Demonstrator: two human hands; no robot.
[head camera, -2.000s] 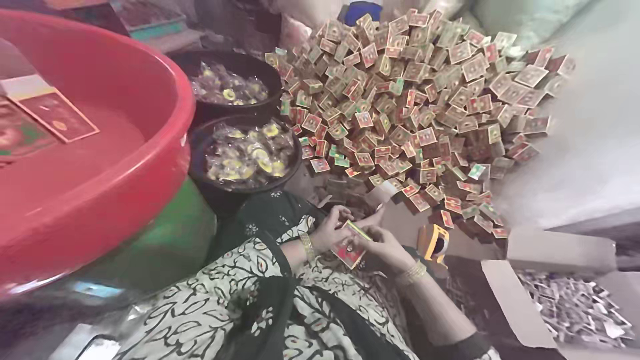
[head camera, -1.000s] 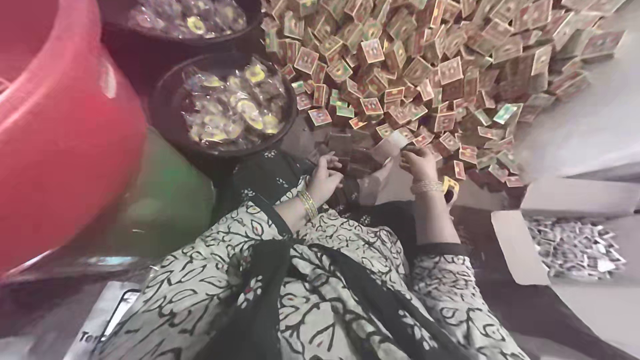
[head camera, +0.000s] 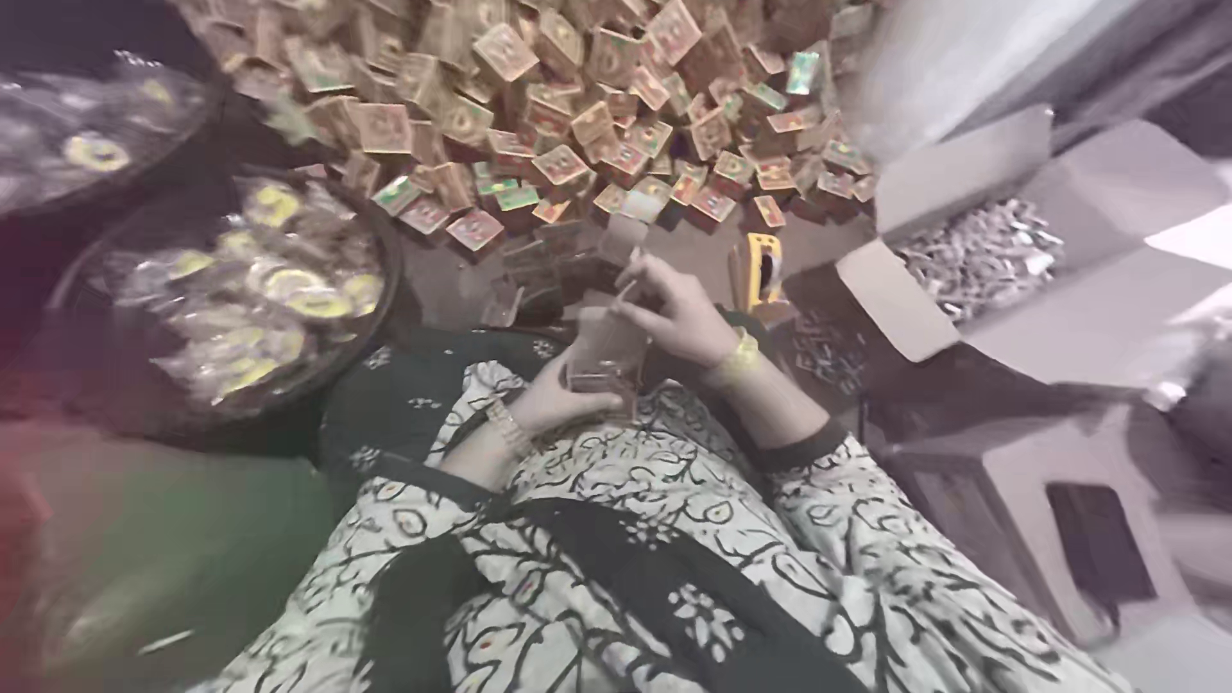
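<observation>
My left hand (head camera: 563, 397) holds a small, pale, see-through packet or box (head camera: 608, 351) above my lap; blur hides its exact kind. Close over its upper end, my right hand (head camera: 674, 306) pinches something small and thin between thumb and fingers. Beyond the hands lies a large heap of small printed cardboard boxes (head camera: 561, 165). Left of my knee, a dark round tub (head camera: 387, 279) holds clear plastic packets with yellow and white rings (head camera: 313, 292). A yellow and black tool or dispenser (head camera: 763, 269) stands on the floor right of my hands.
An open carton (head camera: 900, 303) full of small grey pieces (head camera: 982, 255) stands at the right. Below it is another cardboard box (head camera: 1020, 472) with a dark phone-like rectangle (head camera: 1100, 541) on it. A second tub of packets (head camera: 96, 144) is at upper left, above a green container (head camera: 173, 539).
The red and yellow printed box between my hands two seconds ago is gone from them. My hands, apart one second ago, are together again, around a pale item. The view has shifted right.
</observation>
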